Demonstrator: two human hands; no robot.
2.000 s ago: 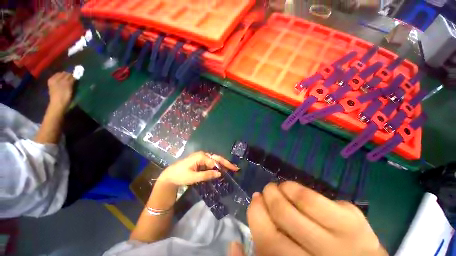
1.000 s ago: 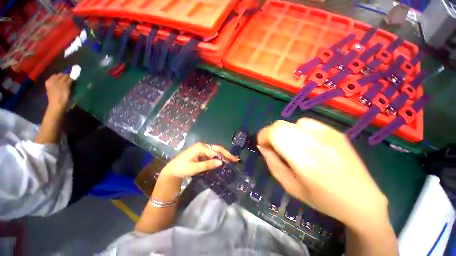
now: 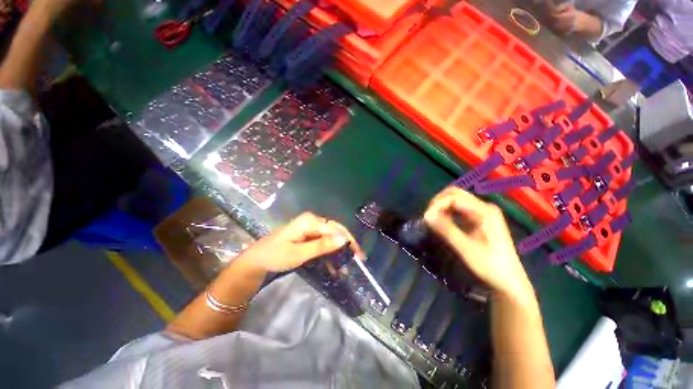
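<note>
A row of dark watches (image 3: 406, 323) lies on the green bench in front of me, straps side by side, buckles towards me. My left hand (image 3: 308, 241) pinches the edge of a glossy sticker sheet (image 3: 342, 283) with dark squares, held low at the near bench edge. My right hand (image 3: 475, 235) is over the row, thumb and fingers together at a dark watch face (image 3: 412, 230); whether a small film is between the fingertips cannot be told. Another watch face (image 3: 369, 215) shows to its left. The image is slightly blurred.
Two wide sticker sheets (image 3: 277, 144) lie at left. A red-orange tray (image 3: 456, 76) stands behind, with purple-strap watches (image 3: 545, 177) on its right part. Stacked trays with hanging navy straps (image 3: 266, 34), red scissors (image 3: 173, 32), a white sheet (image 3: 596, 361) and another person's arm (image 3: 26, 49) also show.
The view has turned and shifted. My right hand has lowered from above the row to a watch face. My left hand still holds the sticker sheet.
</note>
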